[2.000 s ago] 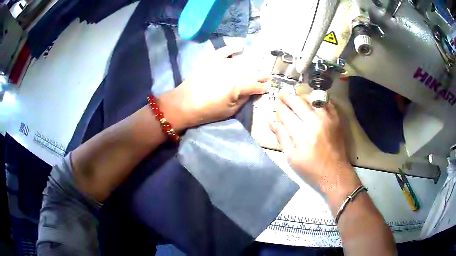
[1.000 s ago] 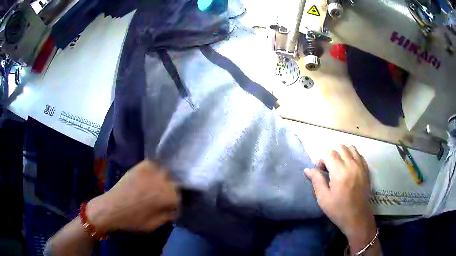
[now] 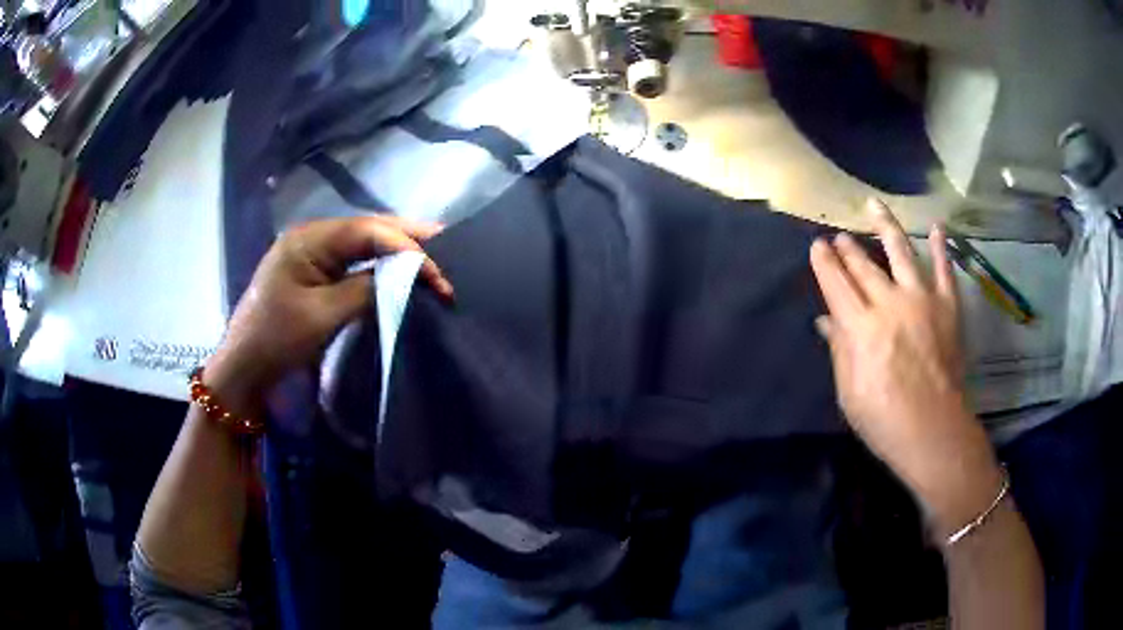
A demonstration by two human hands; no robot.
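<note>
The garment front panel [image 3: 727, 320] lies dark navy side up from the table's front edge over my lap. My left hand [image 3: 326, 289] grips its left edge, and a pale grey strip of the wrong side shows there. My right hand [image 3: 893, 332] rests on the panel's right end, fingers spread and palm down. Behind, cloth with pale grey backing [image 3: 462, 105] and narrow dark bands lies left of the needle. The presser foot [image 3: 600, 92] has no cloth visibly under it.
Thread snips [image 3: 995, 281] lie right of my right hand. A dark curved cloth piece [image 3: 850, 105] rests under the machine arm. A white cloth strip [image 3: 1094, 295] hangs at the table's right end. More navy cloth [image 3: 253, 135] lies at the left.
The cloth has come out from under the presser foot and down toward my lap. Its navy side now faces up. My left hand has risen with an edge, and my right hand has shifted right.
</note>
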